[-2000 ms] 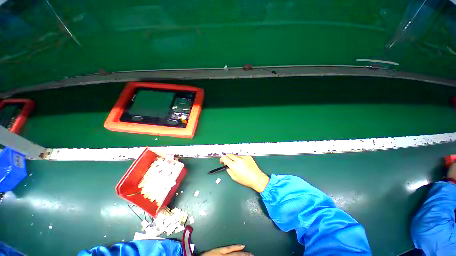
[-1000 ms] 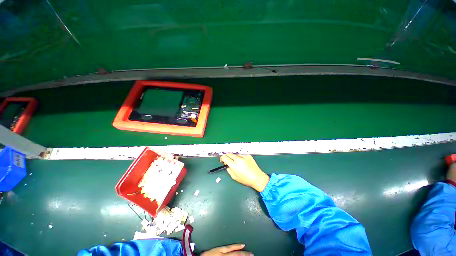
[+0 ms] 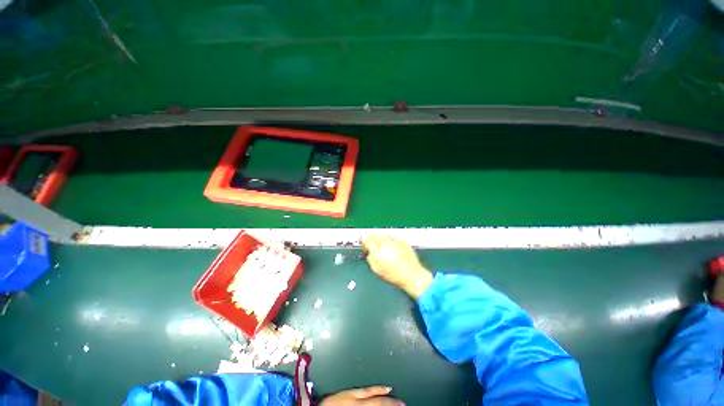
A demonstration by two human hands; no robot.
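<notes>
My right hand [image 3: 394,263] rests at the white rail, fingers curled round a thin dark tweezers-like tool [image 3: 359,256], blurred and mostly hidden. A small cream-white piece [image 3: 339,259] lies by or at its tip; I cannot tell which. My left hand [image 3: 362,396] lies at the bottom edge, partly cut off; whether it holds anything is hidden. A red bin [image 3: 208,287] of cream pieces stands left of my right hand, with a loose pile of pads [image 3: 274,346] below it. An open tablet [image 3: 279,162] sits in a red-orange fixture [image 3: 274,204] beyond the rail.
The white rail [image 3: 508,236] separates bench and green belt [image 3: 476,178]. Another fixture [image 3: 59,176] is on the belt at far left, with a red edge beside it. A blue bin [image 3: 22,255] stands at left. Another person's blue sleeve [image 3: 692,357] is at right.
The tablet fixtures have moved right along the belt. My right hand has shifted slightly, the dark tool shows less, and a small piece now shows near its tip. The view has shifted slightly.
</notes>
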